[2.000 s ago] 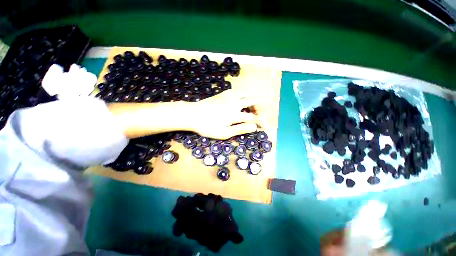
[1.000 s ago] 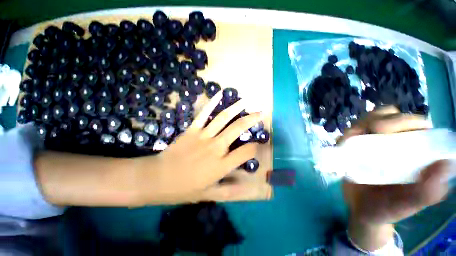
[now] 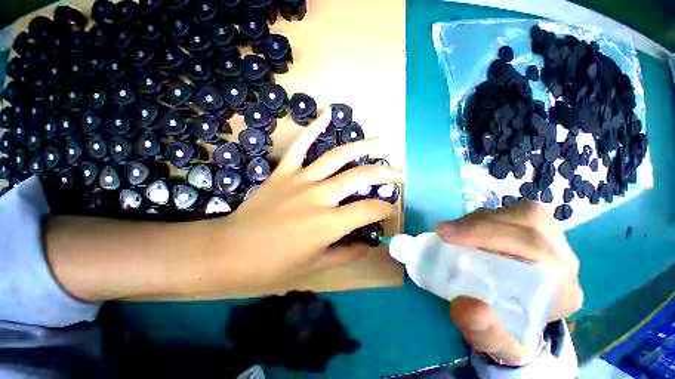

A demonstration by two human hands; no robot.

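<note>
Many glossy black knobs [image 3: 170,122] with pale centre dots stand in crowded rows on the tan cardboard sheet [image 3: 355,52]. Some near the lower middle have whitish, shiny tops. My left hand [image 3: 318,200] lies spread, palm down, over knobs at the sheet's right part, fingers apart; what lies under the palm is hidden. My right hand [image 3: 518,252] grips a translucent white glue bottle [image 3: 474,274], tilted with its nozzle pointing left. The nozzle tip is at a single knob [image 3: 372,235] near the sheet's right edge, beside my left fingers.
A clear plastic bag [image 3: 462,44] heaped with matt black discs [image 3: 577,96] lies at the right on the green bench [image 3: 422,148]. A dark pile of discs [image 3: 296,329] lies at the near edge. A blue crate [image 3: 651,351] shows at the lower right.
My left hand has moved down from above the knobs and spread out over them. My right hand has brought the bottle in from the lower right to the sheet's edge. The view has shifted closer.
</note>
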